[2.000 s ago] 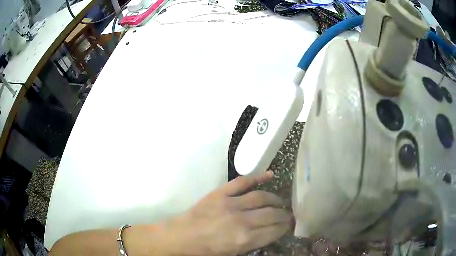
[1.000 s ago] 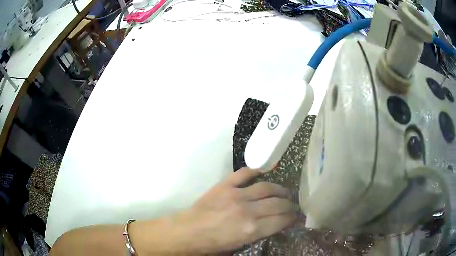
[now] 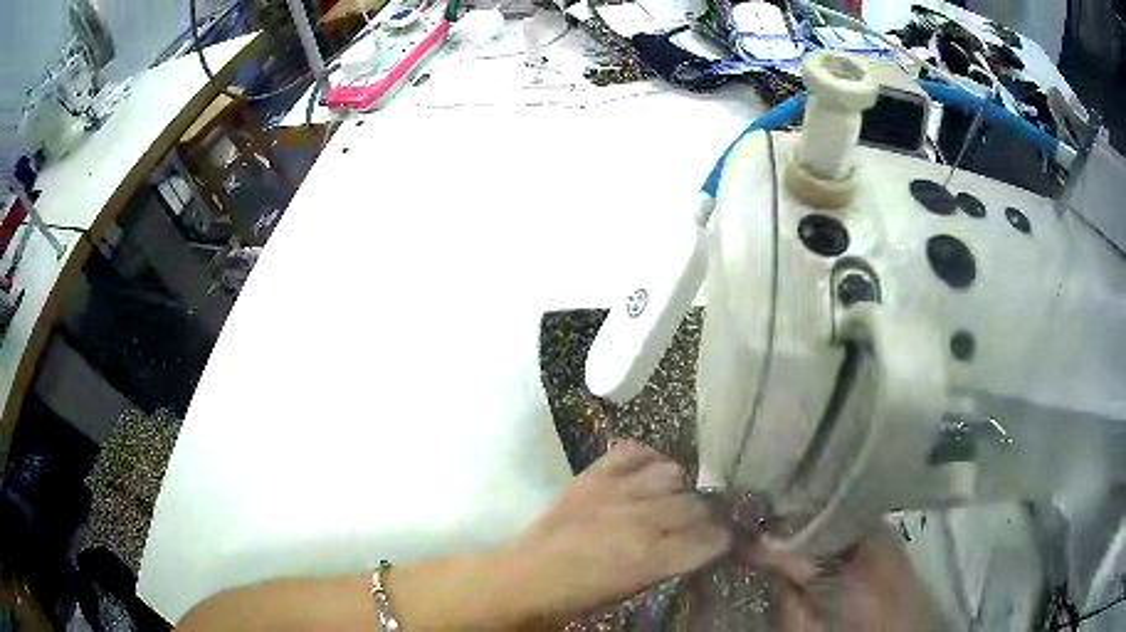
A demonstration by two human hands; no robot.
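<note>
A dark cloth panel with beige speckles [image 3: 571, 358] lies under the lamp paddle and runs under the cream-white sewing machine head [image 3: 790, 309]. My left hand [image 3: 630, 519], with a bracelet at the wrist, lies on the panel left of the needle area, fingers bent and fingertips close to the machine head. My right hand [image 3: 840, 586] is blurred and partly hidden behind the head's lower edge, close to my left fingertips. Whether either hand pinches the cloth cannot be made out. The presser foot and needle are hidden or blurred.
A white lamp paddle [image 3: 642, 324] on a blue arm hangs left of the head. A pink tray [image 3: 389, 68] and mixed scraps [image 3: 692, 56] lie at the table's far side. Speckled cloth [image 3: 130, 475] hangs low at the left. Another table [image 3: 136, 136] stands beyond.
The view has shifted, showing more of the machine's right side. My right hand now shows beneath the head. My left hand's fingers are more bent, and the speckled panel shows lower in the picture.
</note>
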